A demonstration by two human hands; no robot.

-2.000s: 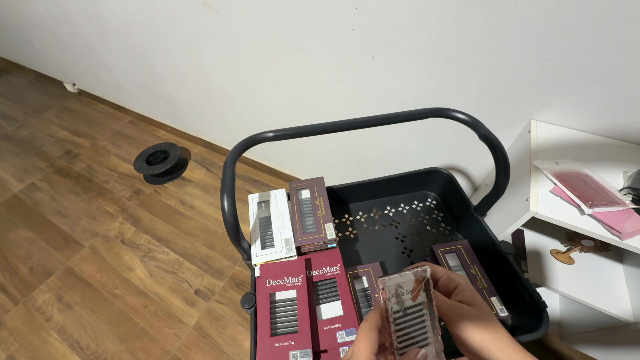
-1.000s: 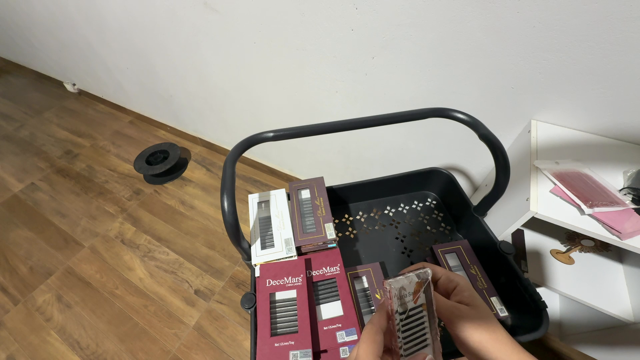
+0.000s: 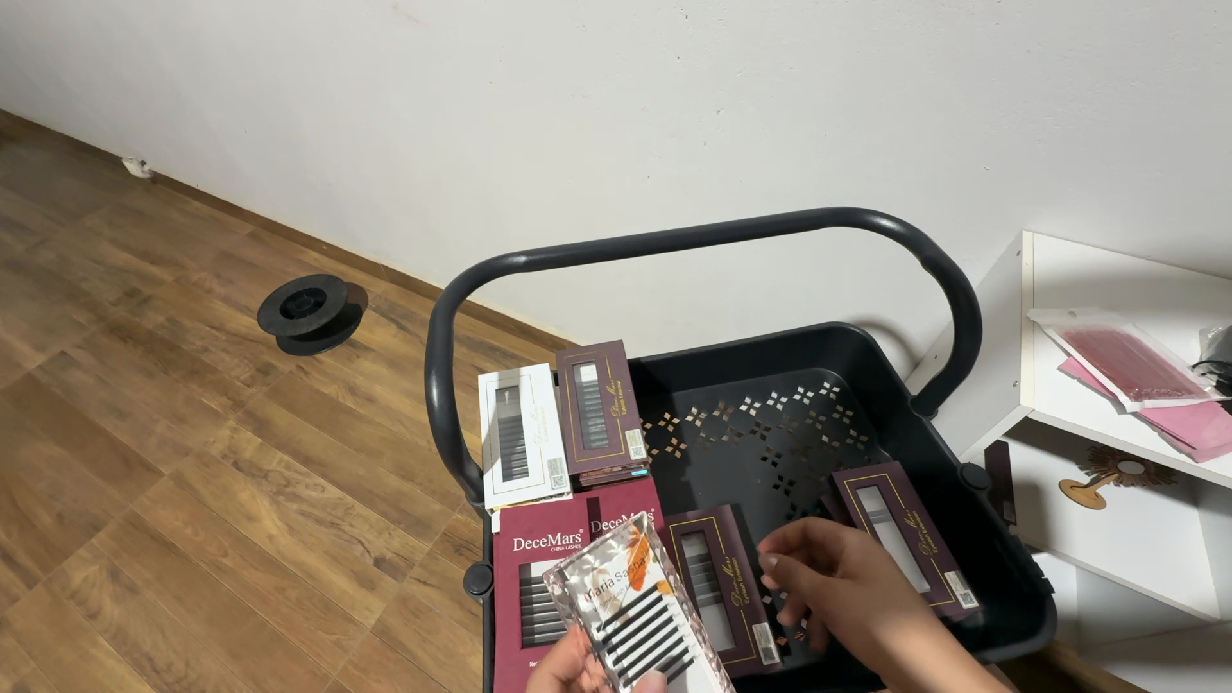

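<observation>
My left hand [image 3: 577, 664], at the bottom edge, grips a clear-lidded case of eyelash extensions [image 3: 643, 616] with an orange feather print. My right hand [image 3: 818, 577] is empty, fingers apart and slightly curled, over the black plastic basket [image 3: 1020, 616]. Just left of it lies a dark purple lash box [image 3: 722, 587]; another purple box [image 3: 905, 539] lies to its right. Two crimson DeceMars lash boxes [image 3: 539, 577] are partly covered by the held case. Behind them, a white lash box [image 3: 523, 433] and a purple one [image 3: 599, 404] top stacks at the basket's left side.
The basket's handle [image 3: 693, 236] stands raised near the white wall. An empty black spool [image 3: 306, 313] lies on the wood-look floor. At the right, a white shelf unit [image 3: 1025, 327] holds pink packets [image 3: 1131, 361] and a small wooden stand with a rayed ornament [image 3: 1092, 491].
My right hand has let go of the lash case and moved away to the right. The case, now in my left hand alone, has shifted left and tilted, over the crimson boxes.
</observation>
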